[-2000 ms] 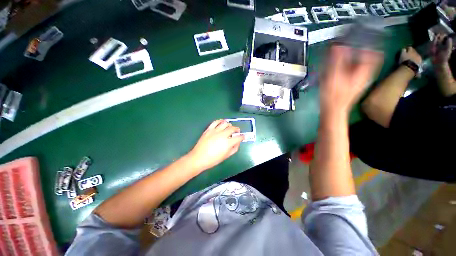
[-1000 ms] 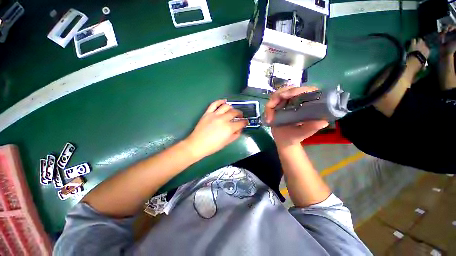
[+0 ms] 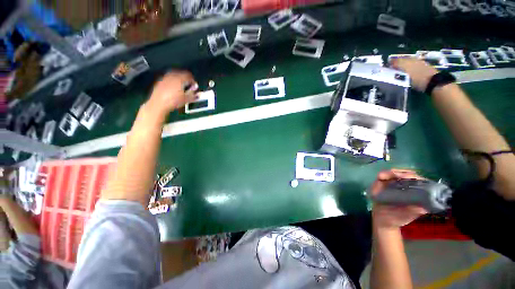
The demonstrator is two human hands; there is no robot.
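A white plastic housing (image 3: 315,153) lies flat in front of me, with a coin-like round part (image 3: 294,183) beside its lower left corner. My right hand (image 3: 394,197) is closed around the grey electric screwdriver (image 3: 412,193), to the right of this housing and clear of it. My left hand (image 3: 174,90) is at the far left, over the white line, touching or just above the left side of another housing (image 3: 201,108). Its fingers are bent and blurred; whether they grip anything I cannot tell. The screw feeder (image 3: 375,107) stands beyond the near housing.
More housings (image 3: 270,88) lie across the green belt. Small oblong panels (image 3: 169,191) lie near my left forearm, beside a pink-red compartment tray (image 3: 79,209). Another person's arm with a black wristband (image 3: 440,82) reaches behind the feeder from the right. Another person's arm shows at the left edge.
My left hand has let go of the near housing and moved far left. The screwdriver has moved right, away from that housing. The view has shifted, and another person's arm now reaches behind the feeder.
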